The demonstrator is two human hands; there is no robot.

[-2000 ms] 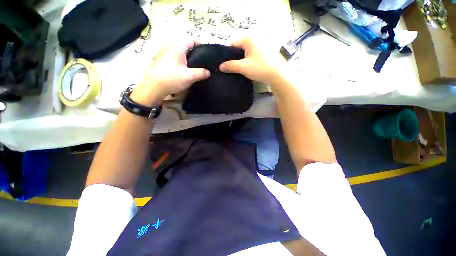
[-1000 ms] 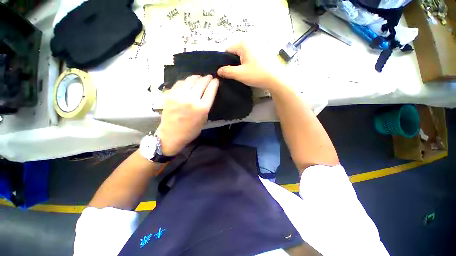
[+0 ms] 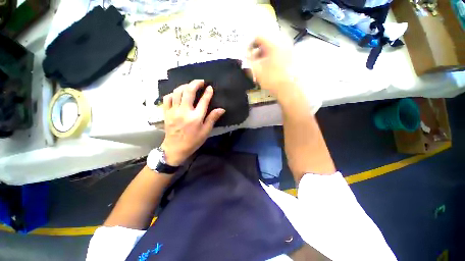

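A black fabric panel (image 3: 227,84) with a stepped left end lies on the pale work board (image 3: 153,43) at the table's front edge. My left hand (image 3: 188,120) lies on its lower left part, fingers spread, holding it down. My right hand (image 3: 270,63) is a blurred, curled fist beside the panel's right edge. It seems closed round the small hammer, of which only a little shows; the hammer is gone from its place on the table. Small dark metal ornaments (image 3: 188,36) lie scattered on the board behind the panel.
A black panel pile (image 3: 89,46) and tape roll (image 3: 69,113) are at the left. Tweezers (image 3: 321,36), a crumpled plastic bag (image 3: 336,15) and a cardboard box (image 3: 428,46) are at the right. A teal basket (image 3: 397,114) stands below the table.
My left hand has moved from gripping the panel's side to lying on top. My right hand has let go of the panel and risen. The hammer has left its place. The view has shifted.
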